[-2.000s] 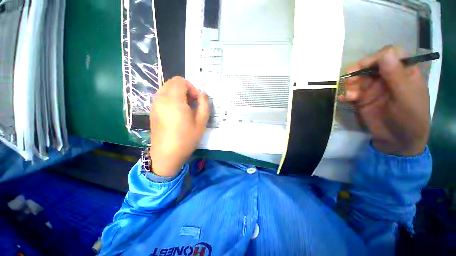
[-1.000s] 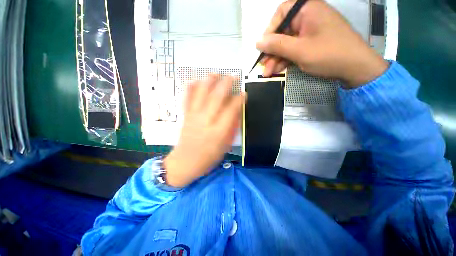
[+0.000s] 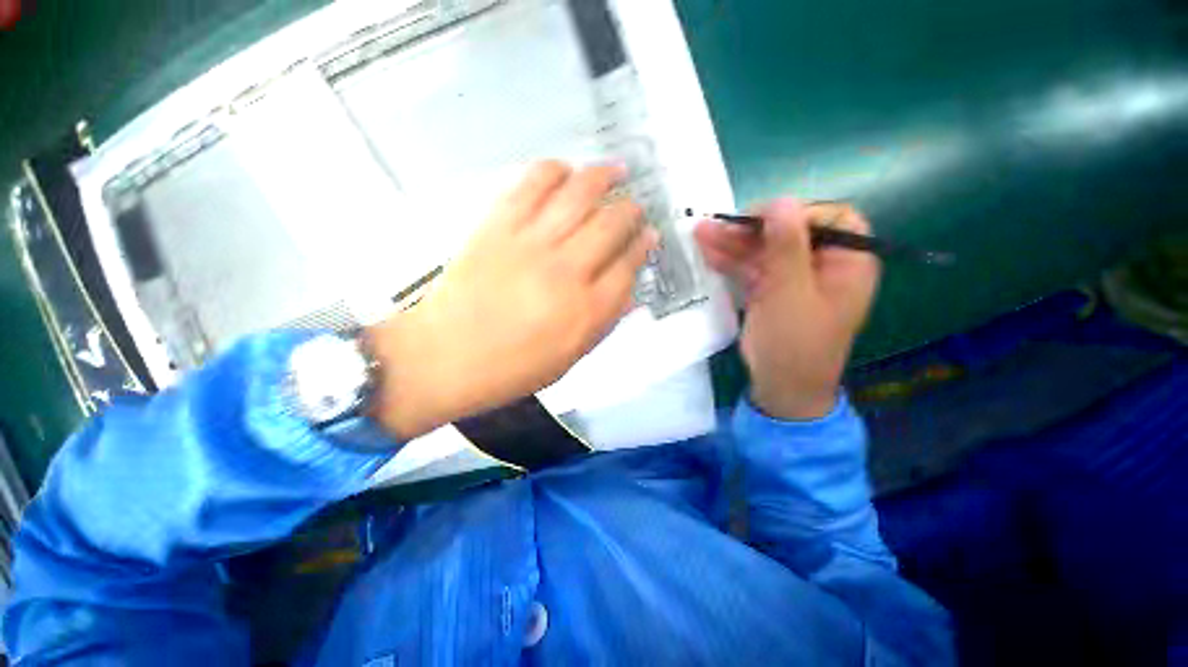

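My right hand [image 3: 797,293] holds the black tweezers [image 3: 847,240] like a pen near the cover's right edge. A tiny dark piece [image 3: 689,212] shows at the tweezer tip. My left hand [image 3: 521,293] lies palm down over the right laptop cover [image 3: 476,111], fingers near its lower right corner; whether it grips anything is hidden. The black adhesive strip [image 3: 528,434] shows below my left wrist, its middle hidden by the hand. Its white release liner [image 3: 300,156] runs up between the two covers. The left cover [image 3: 215,241] is partly behind my left sleeve.
White interleaf paper [image 3: 697,117] lies under the covers on the glossy green mat [image 3: 938,143]. Film-covered shiny strips [image 3: 65,293] and a matte black strip [image 3: 98,261] lie at the far left. The bench's front edge runs close to my smock.
The view has swung right, so the work appears tilted. My left hand now lies over the right cover. My right hand with the tweezers has moved from the strip to the cover's right edge.
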